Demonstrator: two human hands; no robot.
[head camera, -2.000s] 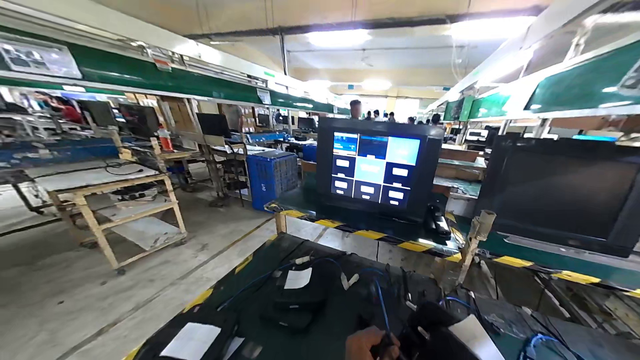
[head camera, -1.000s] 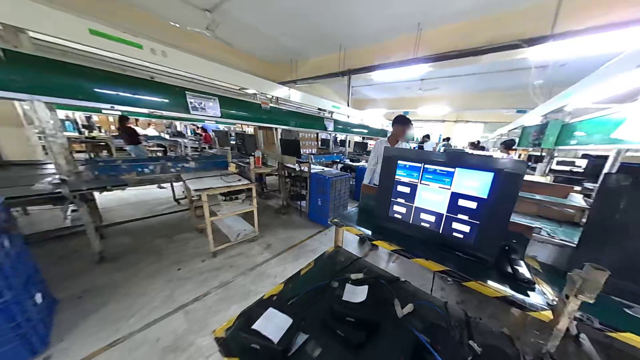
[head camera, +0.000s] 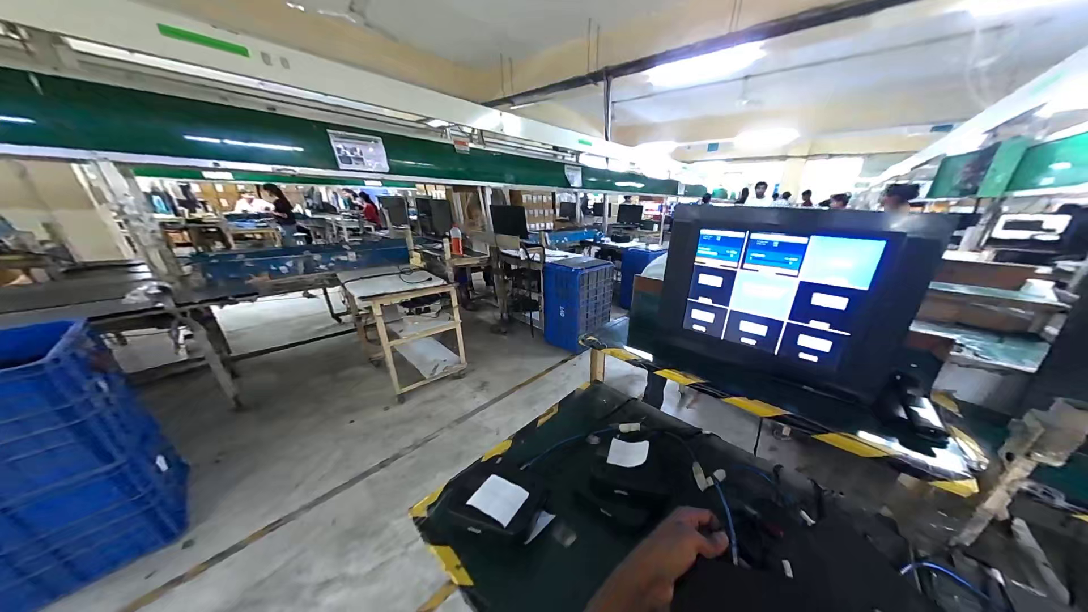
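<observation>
My left hand (head camera: 680, 544) is low in the view over the dark work table, its fingers bent beside a blue cable (head camera: 725, 510). Whether it grips the cable or the black item at its fingertips cannot be told. My right hand is not in view. Left of my hand lie two black box-shaped devices, one (head camera: 629, 484) with a white paper (head camera: 627, 453) on top, the other (head camera: 484, 518) under another white paper (head camera: 498, 500). Pale cable connectors (head camera: 701, 476) lie just beyond my fingers.
Beyond the table, a lit monitor (head camera: 769, 297) showing a grid of tiles stands on a bench edged with yellow-black tape (head camera: 756, 406). Blue plastic crates (head camera: 76, 459) are stacked at far left, another blue crate (head camera: 578, 302) farther back. A wooden-framed cart (head camera: 425, 327) stands mid-left. People are in the background.
The view has swung left, bringing the blue crates in at the left. A person who stood behind the monitor one second ago no longer shows there.
</observation>
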